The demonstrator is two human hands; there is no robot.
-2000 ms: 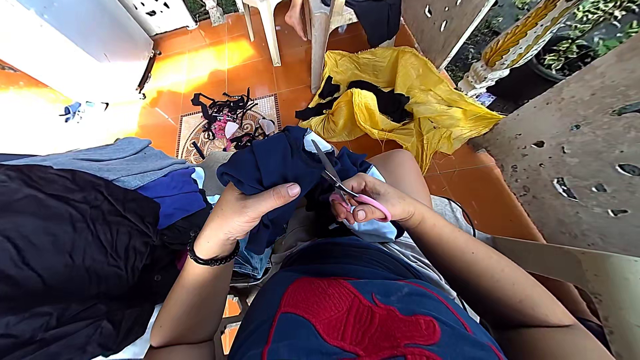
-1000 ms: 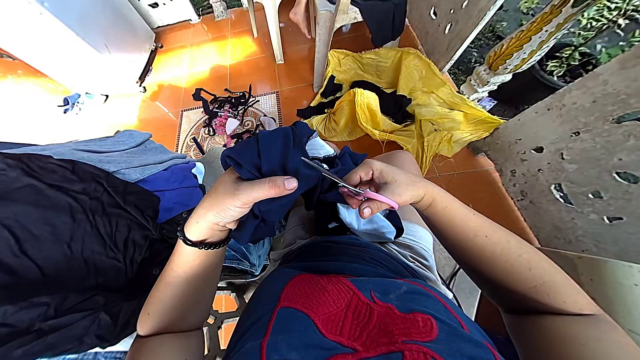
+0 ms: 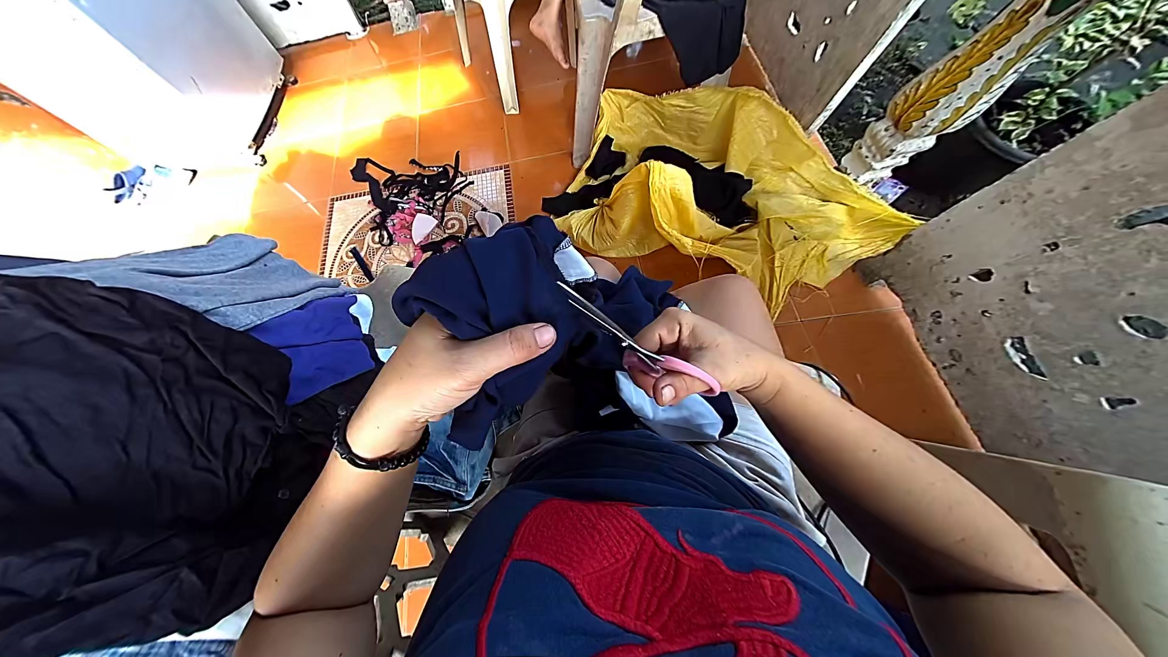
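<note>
Bunched navy blue fabric [image 3: 493, 283] lies over my lap, and my left hand [image 3: 456, 370] grips its left side, thumb on top and the fingers hidden beneath. A pair of scissors with pink handles [image 3: 684, 370] is in my right hand [image 3: 707, 351]. The blades point up and left over the fabric, close to a small white patch [image 3: 573, 263], and look nearly closed. Light blue cloth [image 3: 671, 411] hangs below my right hand.
Black [image 3: 119, 438], grey [image 3: 201, 278] and blue garments [image 3: 315, 347] are piled at the left. Ahead, black and pink scraps [image 3: 420, 210] lie on the tiled floor, beside a yellow sack [image 3: 785, 164] with black cloth. Plastic chair legs [image 3: 500, 55] and a person's bare foot [image 3: 550, 32] are beyond.
The scissor blades, spread apart two seconds ago, have come together. My left hand keeps its hold on the navy fabric.
</note>
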